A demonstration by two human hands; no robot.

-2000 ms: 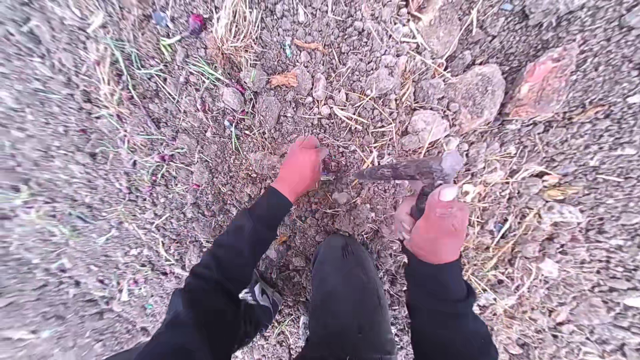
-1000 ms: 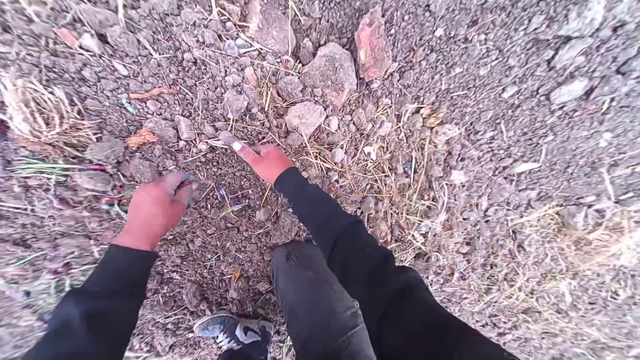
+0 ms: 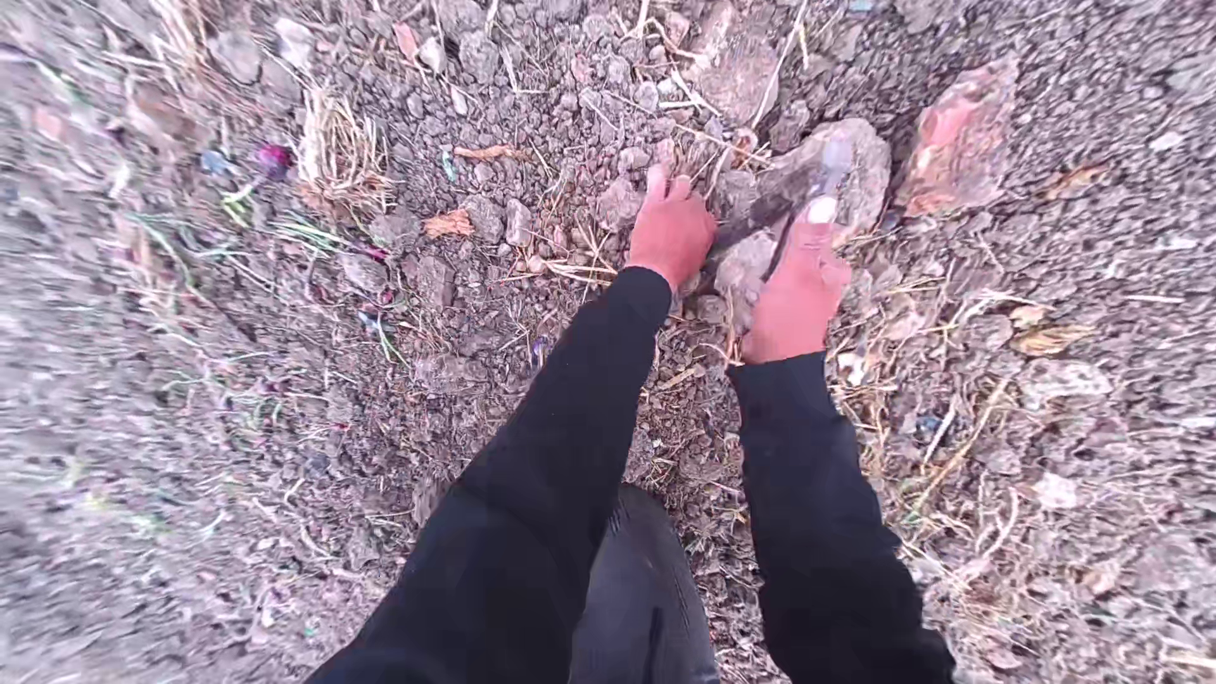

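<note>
My right hand (image 3: 798, 285) grips a dark-bladed hand tool, perhaps a sickle or knife (image 3: 755, 218), its thumb pressed near the pale end. The blade slants down and left across a stone toward my left hand. My left hand (image 3: 673, 228) is down at the cloddy soil close beside the blade's far end, fingers bent and pointing up the view. What lies under its palm is hidden, so I cannot tell whether it holds anything.
A large grey stone (image 3: 860, 176) lies behind the tool, with a reddish rock (image 3: 959, 138) to its right. Dry straw (image 3: 342, 152), a purple onion bulb (image 3: 274, 160) and green stalks (image 3: 313, 236) lie at the left. My dark-clad knee (image 3: 641, 589) is below my hands.
The view has swung back left. My left hand has gone from soil near the small orange-brown scrap to a spot beside the stones. The tool blade, plain two seconds ago, shows again in my right hand.
</note>
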